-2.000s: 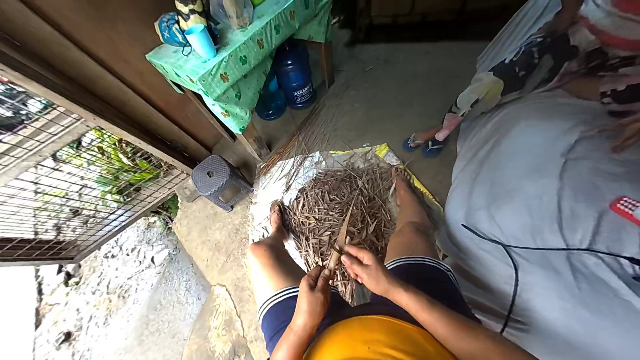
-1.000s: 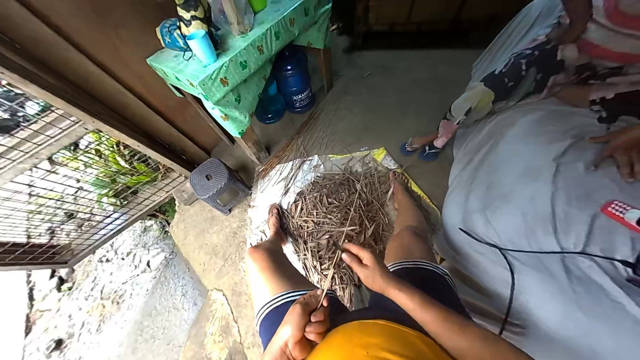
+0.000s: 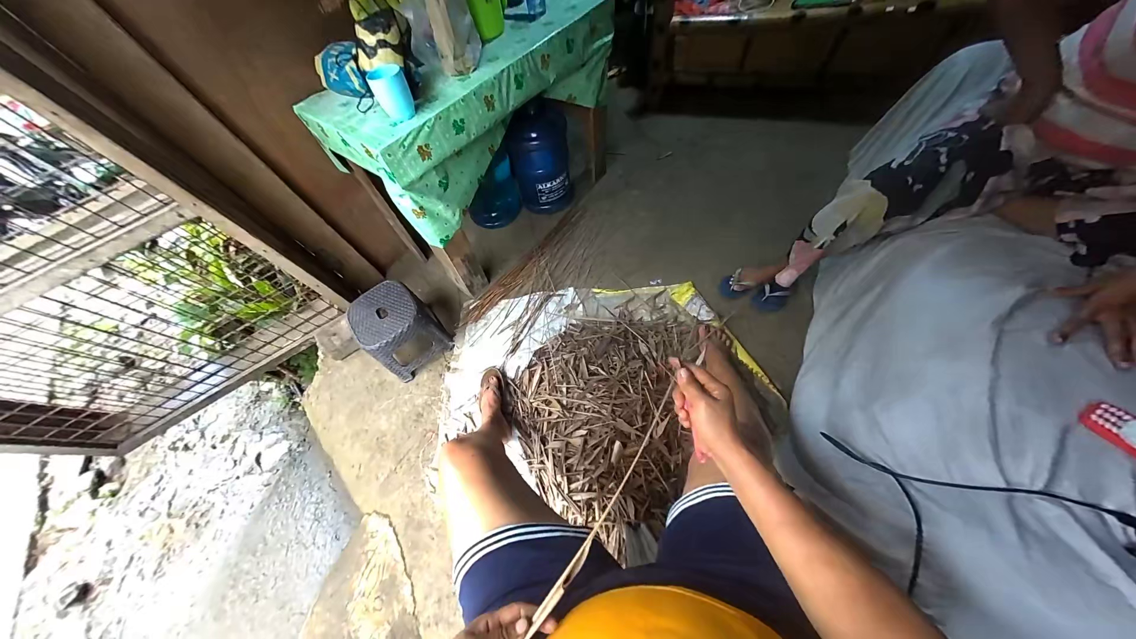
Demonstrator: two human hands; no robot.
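Observation:
A long, thin dried leaf strip runs from my left hand at the bottom edge up towards my right hand. My left hand is partly cut off by the frame, its fingers closed on the strip's broad lower end. Over the right side of the pile, by my right shin, my right hand has its fingers curled round a small pinkish thing that I cannot make out. Between my legs lies a heap of dried brown leaf pieces on a white and yellow sack. Thin bare stalks lie at the sack's far edge.
A grey plastic stool stands at the left near a mesh gate. Beyond it is a table with a green cloth, with blue water jugs underneath. At the right, a seated person rests a hand on grey fabric crossed by a black cord.
My left hand has moved down to the frame's bottom edge, drawing the strip out long. My right hand has moved up and away from my lap, over the right of the heap.

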